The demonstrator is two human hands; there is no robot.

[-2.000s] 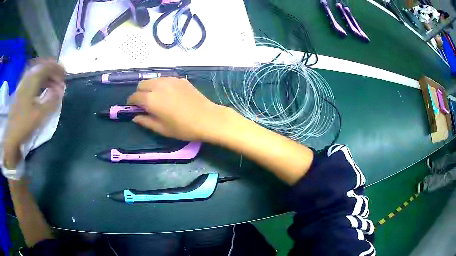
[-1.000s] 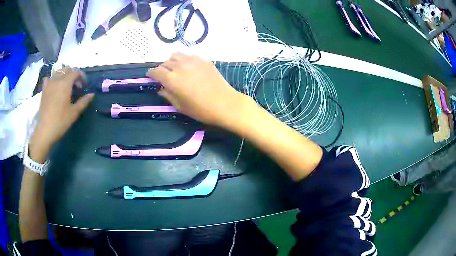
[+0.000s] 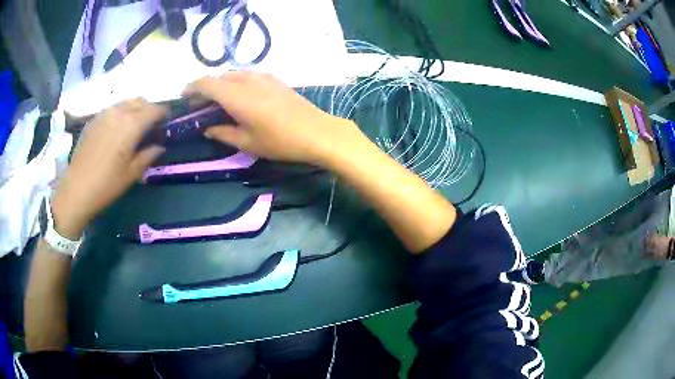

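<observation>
My right hand (image 3: 263,115) reaches in from the right and holds the rear part of the uppermost pink and black 3D pen (image 3: 194,122). My left hand (image 3: 115,152), blurred, is at that pen's front end; its fingertips are partly hidden, so its grip is unclear. Below lie a second pink pen (image 3: 200,169), a third pink pen (image 3: 257,215) and a blue pen (image 3: 277,275), tips to the left. Black cables run from the rear of the lower two.
Coils of clear filament (image 3: 437,133) lie right of my right hand. A white board (image 3: 166,66) with scissors (image 3: 264,37) and tools is at upper left. A white cloth (image 3: 29,185) is at the left edge, a cardboard box (image 3: 622,133) far right. A person's leg (image 3: 614,237) shows beyond the bench.
My left hand has moved right to the uppermost pen. That pen, flat in the row one second ago, is now tilted between my hands. The whole view has shifted somewhat.
</observation>
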